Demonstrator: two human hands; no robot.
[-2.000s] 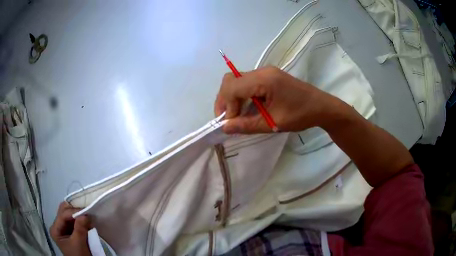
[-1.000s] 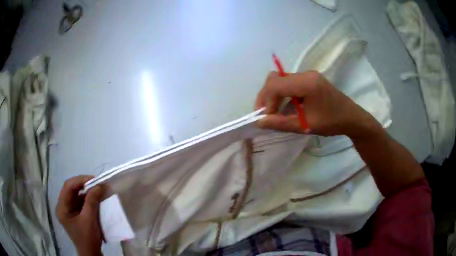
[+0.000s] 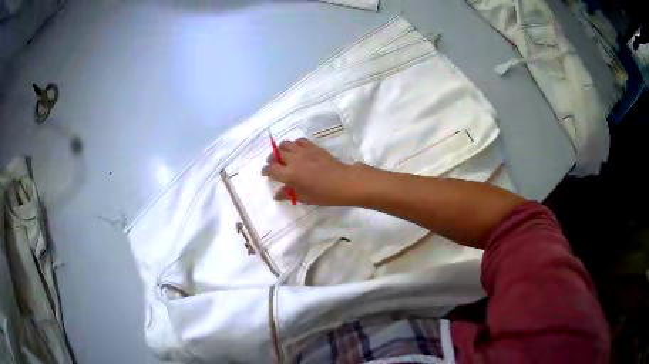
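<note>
A large white garment piece (image 3: 192,242) with dark topstitching lies spread over the table in front of me. My right hand (image 3: 306,173) rests over its middle, back up, with a thin red pen (image 3: 276,151) held between the fingers, its tip pointing away from me. A stitched pocket panel (image 3: 249,206) with a brown edge lies just left of and under the hand. A stitched rectangle (image 3: 434,149) with short dark end bars is to the right. My left hand is not in view. The white card seen earlier is not visible.
Small snips (image 3: 45,102) lie on the grey-white table (image 3: 99,149) at the far left. Crumpled cream garment pieces (image 3: 25,270) are at the left edge, and more (image 3: 548,67) at the far right. A plaid apron (image 3: 377,343) touches the near edge.
The garment's long edge has been let go and the cloth now lies flat. My right hand moved left over the cloth, still with the pen. My left hand left the picture, and the card is gone from view.
</note>
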